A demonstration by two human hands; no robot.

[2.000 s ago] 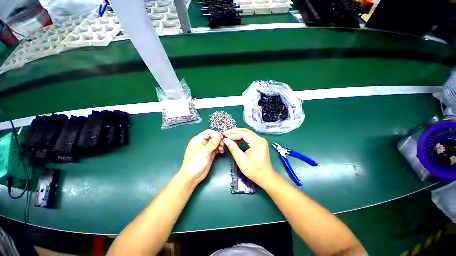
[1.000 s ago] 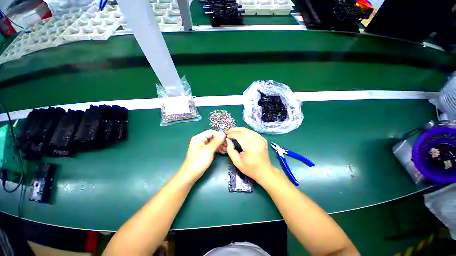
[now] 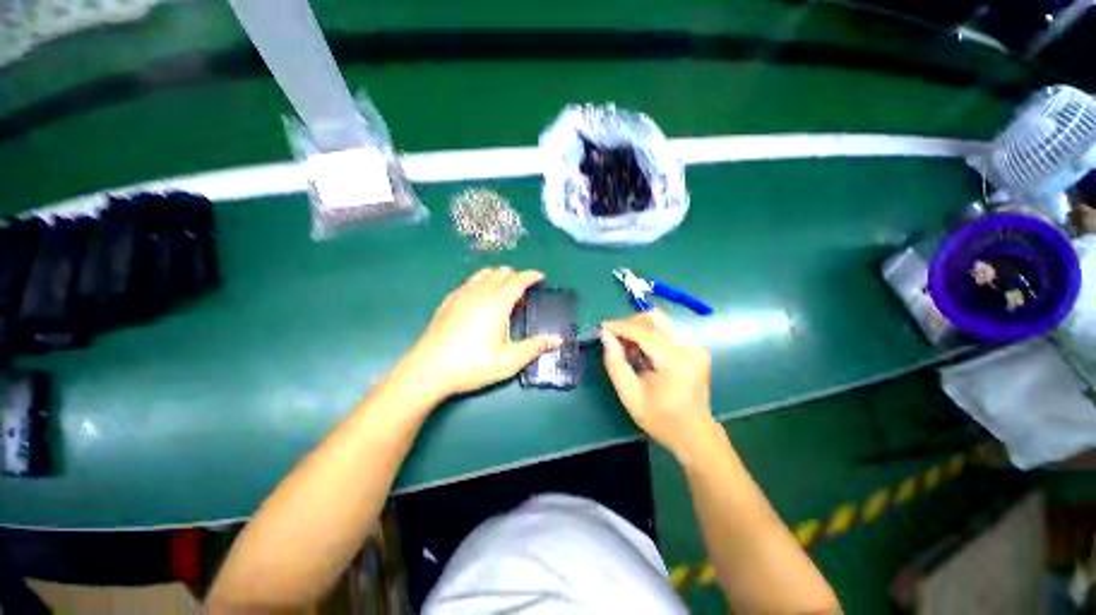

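Note:
A black plastic housing (image 3: 552, 327) lies on the green bench in front of me. My left hand (image 3: 478, 334) grips it from its left side, thumb on its lower part and fingers at its upper left edge. My right hand (image 3: 657, 370) is just right of the housing, with thumb and index finger pinched on a small dark part (image 3: 590, 335), too small to name surely. The cutters (image 3: 637, 287) with blue handles lie above my right hand, which partly hides them. A loose pile of metal pins (image 3: 486, 220) lies beyond my left hand.
An open clear bag (image 3: 669, 207) holds black parts. A zip bag (image 3: 349, 178) lies at the post's foot. Black housings (image 3: 114, 256) stand in a row at left; a single housing (image 3: 24, 423) lies below. A purple fan (image 3: 1005, 278) and white fan (image 3: 1043, 141) are at right.
My hands have come apart; the left now grips the housing and the right has moved to its right side. The view has tilted down and shifted, showing more floor and less of the far trays.

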